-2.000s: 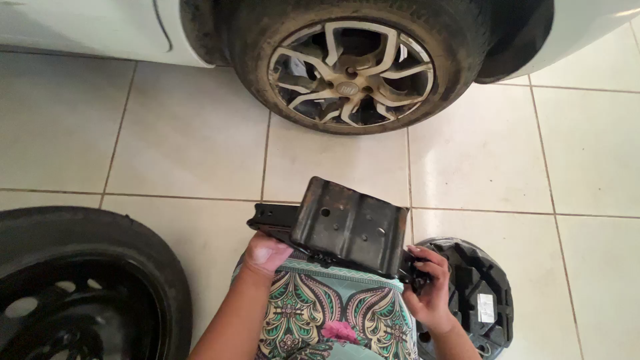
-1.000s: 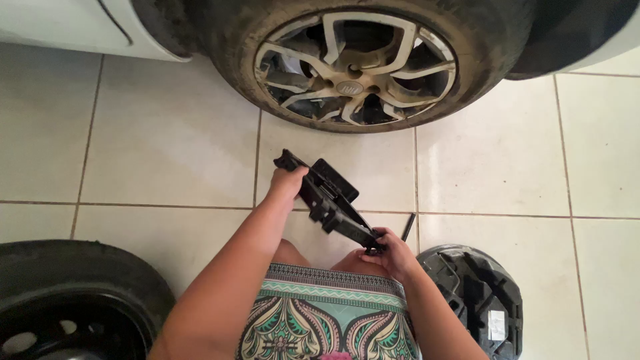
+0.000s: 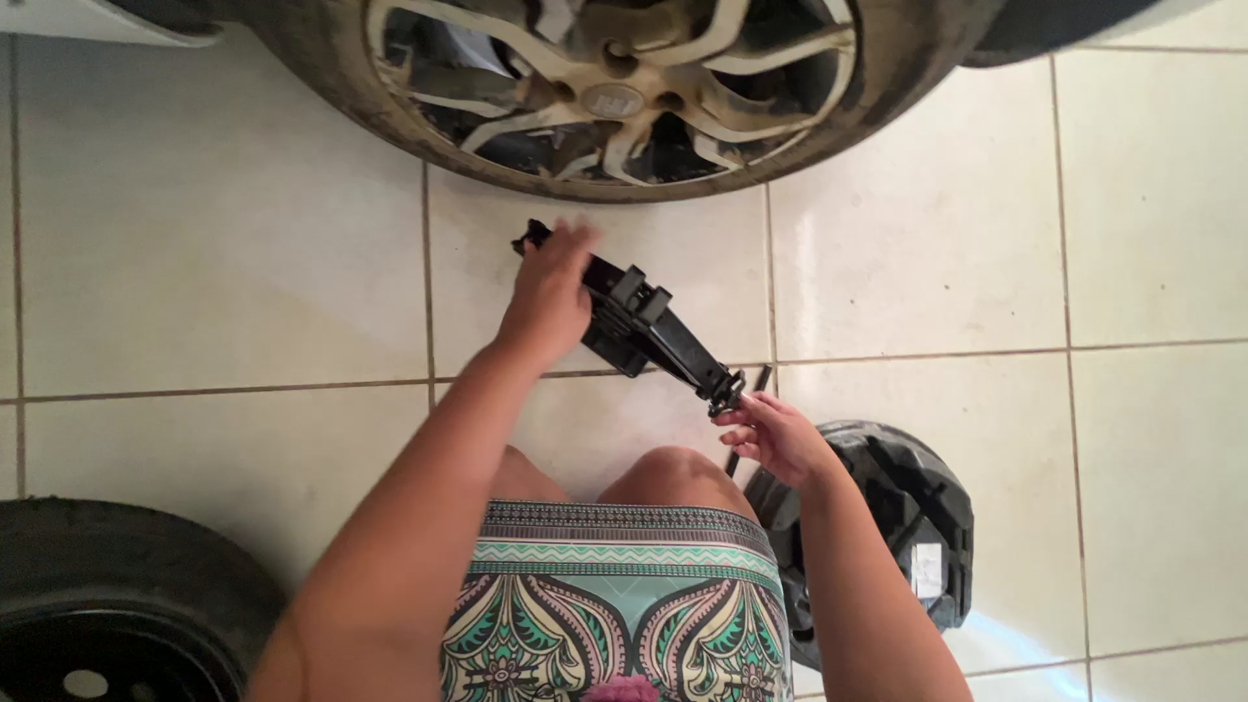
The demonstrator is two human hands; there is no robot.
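Note:
A black metal scissor jack (image 3: 673, 341) lies slantwise between my hands, just below the car's wheel (image 3: 624, 107). Its upper left end is gripped by my left hand (image 3: 554, 288), whose fingers are slightly blurred. At the lower right end, the fingers of my right hand (image 3: 775, 439) pinch the jack's screw end. A thin black rod (image 3: 763, 378) shows behind my right hand; whether it joins the jack cannot be told.
A spare wheel with a black steel rim (image 3: 146, 556) lies at the lower left. Partly behind my right forearm, a black molded plastic tray (image 3: 902, 487) bearing a white label rests on the tiled floor (image 3: 926, 283). The car's body (image 3: 117, 19) borders the top.
The jack, first held broad side up across my lap, has been turned to a slant and now shows its narrow side. Both hands have stayed on it. The view has moved closer to the wheel.

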